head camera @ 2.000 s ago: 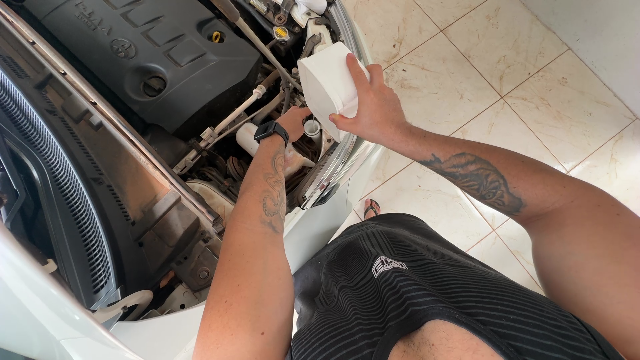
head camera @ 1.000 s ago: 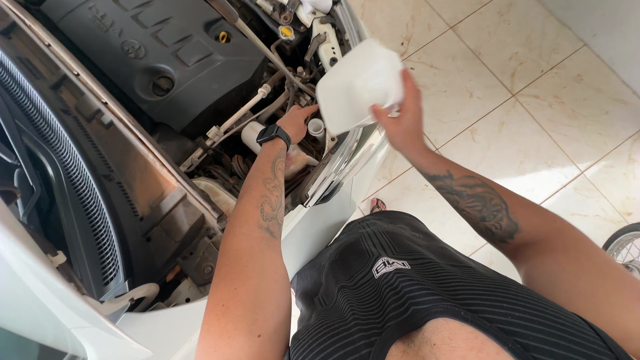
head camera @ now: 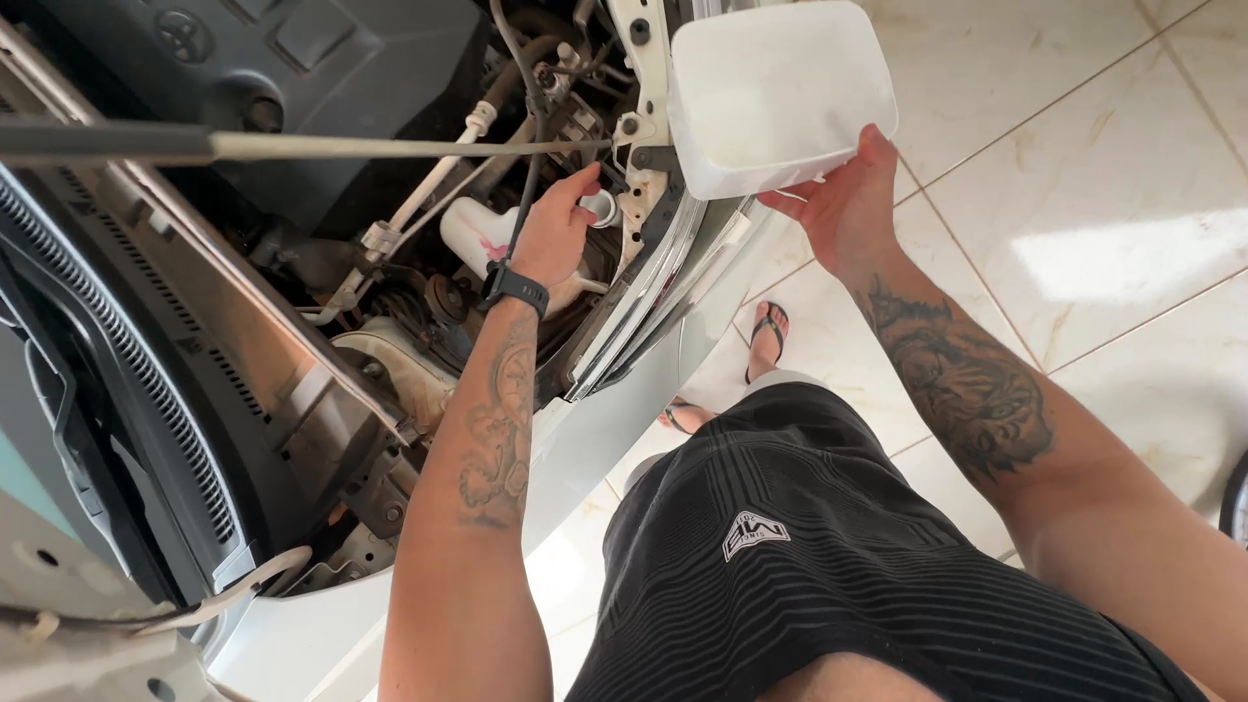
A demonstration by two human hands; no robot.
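Note:
My right hand point(head camera: 846, 210) grips the lower edge of a white plastic container point(head camera: 785, 88), which is held tilted above the car's front edge. My left hand point(head camera: 561, 229), with a black watch point(head camera: 514, 287) on its wrist, reaches into the engine bay. Its fingers are beside the round white neck point(head camera: 604, 209) of a white plastic reservoir point(head camera: 473, 229). Whether those fingers touch the neck or hold anything cannot be told. The hand covers part of the reservoir.
The hood prop rod point(head camera: 370, 146) crosses above the engine bay. A black plastic engine cover point(head camera: 322, 88) lies at the upper left. Near my body are the headlight point(head camera: 673, 292) and pale fender point(head camera: 595, 458). Part of a wheel point(head camera: 1238, 497) shows at the right edge, on the tiled floor.
The white container in my right hand has moved right, away from over the engine bay, and its broad side now faces up. My left hand stays near the reservoir neck.

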